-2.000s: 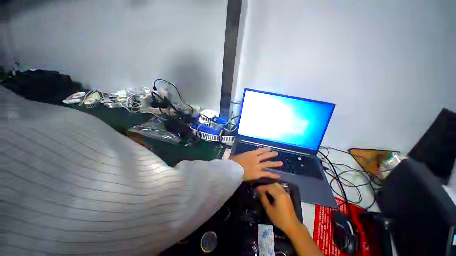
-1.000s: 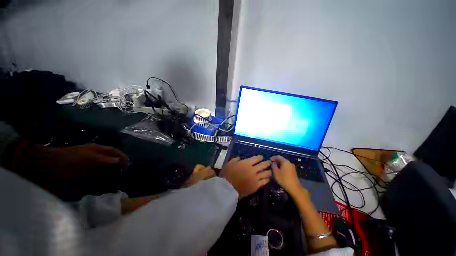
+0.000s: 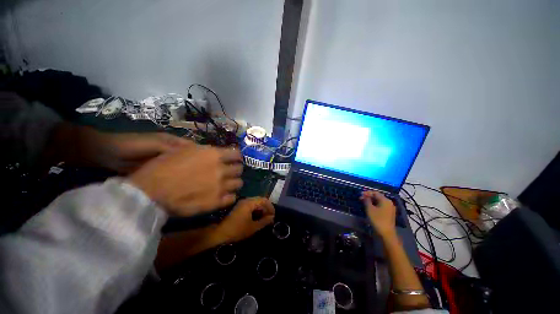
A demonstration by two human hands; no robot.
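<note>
My left hand point(image 3: 193, 181), in a pale sleeve, is blurred at left centre above the bench; its palm side is hidden, so I cannot tell whether it holds anything. My right hand point(image 3: 382, 213), with a bangle at the wrist, rests its bent fingers at the right of the laptop keyboard point(image 3: 325, 193); nothing shows in it. The laptop screen point(image 3: 359, 147) is lit blue with a white window. The black foam tray point(image 3: 295, 288) lies in front of the laptop. Several ringed round units sit in it, one watch unit point(image 3: 267, 268) near the middle. A label slip point(image 3: 323, 302) lies at its near edge.
Another person's curled hand point(image 3: 248, 218) reaches over the tray's far left corner; their other hand point(image 3: 132, 147) is partly behind mine. Tangled cables point(image 3: 153, 109) lie along the wall. A blue-and-white roll point(image 3: 255, 136) stands behind the laptop. Red sheet point(image 3: 459, 294) and black cables lie right.
My left hand has left the keyboard and moved left over the other person's arms. My right hand has moved right across the keyboard. More of the tray and keyboard shows.
</note>
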